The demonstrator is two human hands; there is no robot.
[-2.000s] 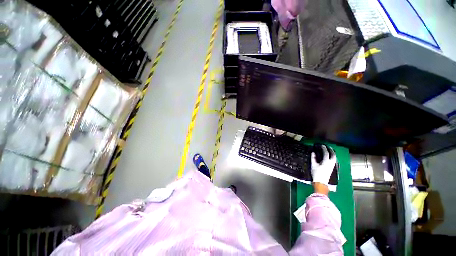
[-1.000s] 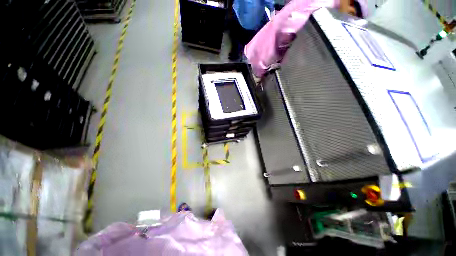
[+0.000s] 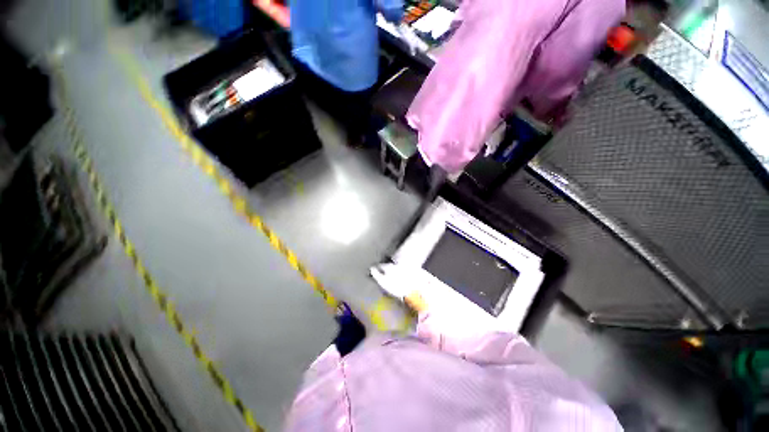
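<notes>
A pale rectangular frame with a dark grey centre lies on top of a black bin, just in front of me. My left hand, white-gloved and blurred, is at the frame's near left corner. Bare skin shows at the wrist beside my pink sleeve. Whether its fingers grip the frame or only rest by it cannot be told. My right hand is not in view.
A person in a pink smock stands beyond the bin, another in blue further back. A black bin holding boards stands upper left. A grey mesh-sided machine is at right. Yellow-black tape crosses the floor; slotted racks are lower left.
The view has left the computer station and come close to the bin with the pale frame. My left hand now shows beside it. The mouse and my right hand have gone out of view.
</notes>
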